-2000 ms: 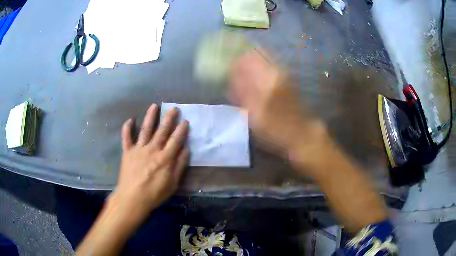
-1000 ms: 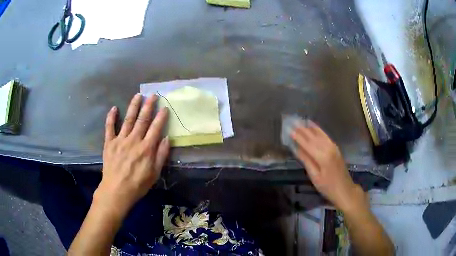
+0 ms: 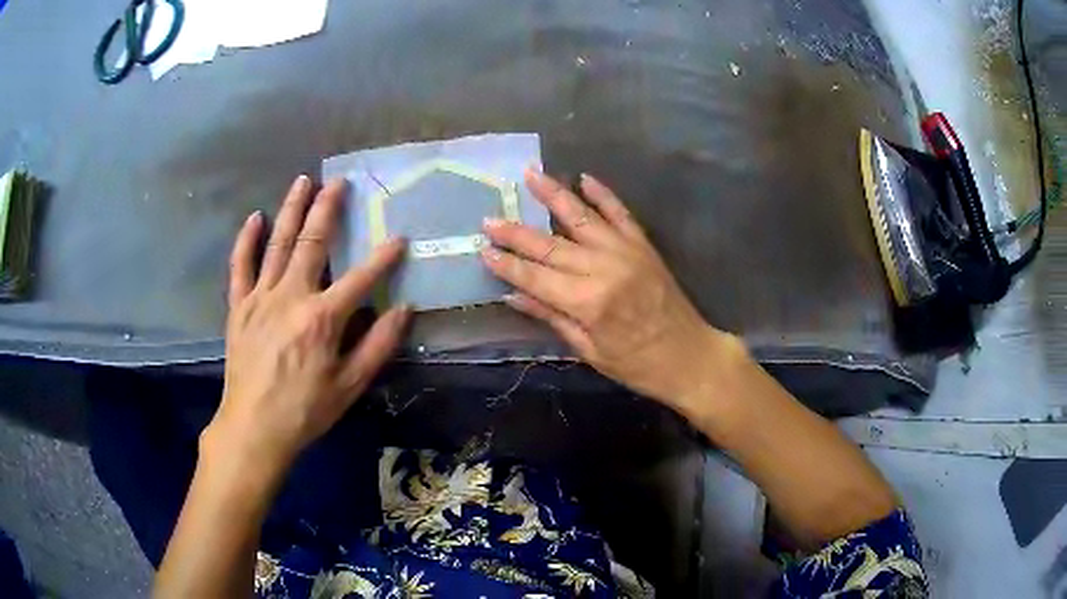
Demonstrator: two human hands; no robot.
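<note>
A grey five-sided template (image 3: 445,213) with a small pale label strip lies point-up on a yellow-green fabric panel (image 3: 435,171), whose edges show around it. Both lie on a larger white backing piece (image 3: 351,176) on the grey table. My left hand (image 3: 293,322) rests flat with spread fingers at the left side of the stack, fingertips on the template's and backing's left edge. My right hand (image 3: 608,287) lies over the right side, its fingertips on the template and panel. Neither hand grips anything.
An iron (image 3: 936,228) with a red handle part and cord stands at the right table edge. Green-handled scissors (image 3: 138,35) lie beside a white pile (image 3: 252,21) at upper left. A small finished stack (image 3: 19,234) is at the left edge. The table's front edge (image 3: 655,355) is close below the work.
My right hand has moved left from the bare table onto the work. The template now lies on the yellow-green panel. The left hand stays at the left side. The view has shifted slightly.
</note>
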